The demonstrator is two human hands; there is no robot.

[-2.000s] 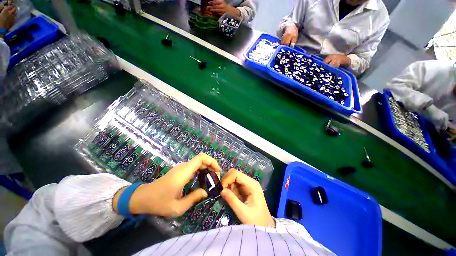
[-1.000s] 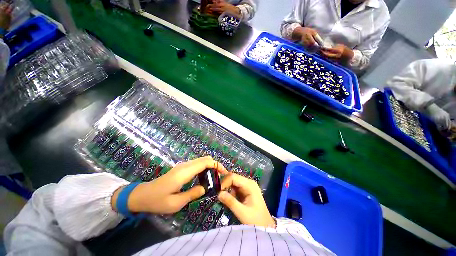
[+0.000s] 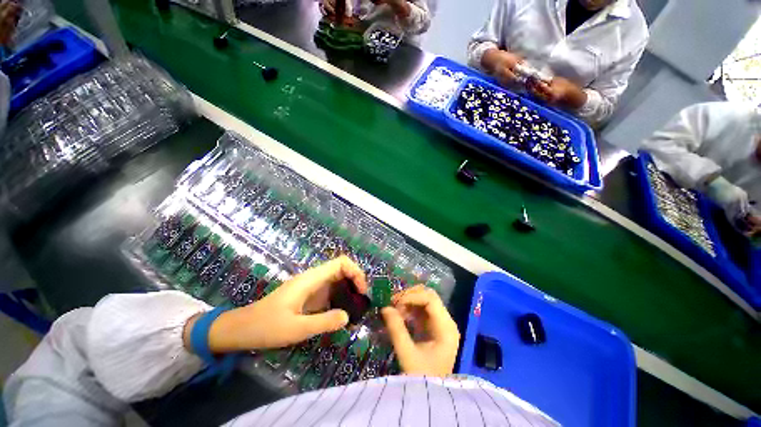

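Observation:
My left hand, with a blue wrist band, holds a glossy black housing between thumb and fingers over the tray. My right hand is just right of it, its thumb and fingertips at a green circuit board beside the housing's right side. Whether the board touches the housing is unclear. Under both hands lies a clear blister tray with rows of green boards. The part of the tray below my hands is hidden.
A blue bin with two black housings stands right. The green belt crosses beyond, carrying small black parts. Clear trays are stacked left. People in white coats work across the belt at a blue parts bin.
A green board now shows between my hands; my right hand has moved slightly right, away from the housing. The housing has turned and its pale mark is gone from view. Belt parts have moved left.

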